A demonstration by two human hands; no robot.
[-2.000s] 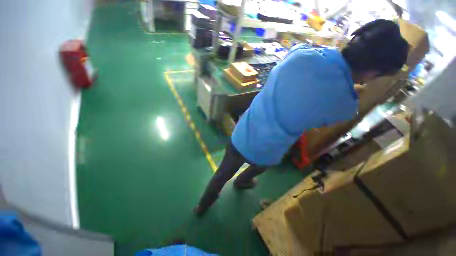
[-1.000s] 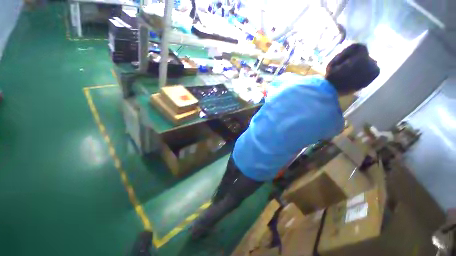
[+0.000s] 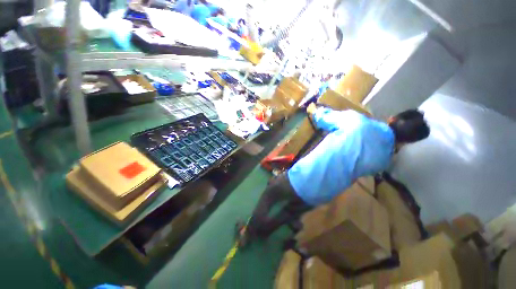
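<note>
Neither of my hands shows clearly. Several brown cartons (image 3: 348, 234) lie close together at the lower right, some with white labels and dark bands or sheet around them. A coworker in a blue top (image 3: 342, 155) leans beside them, one arm stretched toward cartons at the aisle's far end. A red-orange frame part, perhaps of a pallet truck (image 3: 277, 162), shows near the coworker. A small patch of blue cloth (image 3: 108, 287) is cut off by the bottom edge; whose it is cannot be told.
A green workbench (image 3: 68, 211) on the left holds flat brown boxes (image 3: 121, 172) with an orange-red label and a black parts tray (image 3: 184, 148). An open carton (image 3: 181, 220) is under it. A pale wall (image 3: 452, 141) bounds the right. Yellow lines mark the green floor.
The view has swung right and come nearer the bench. The coworker now stands farther along, with an arm extended toward the far cartons. The bench trays look larger.
</note>
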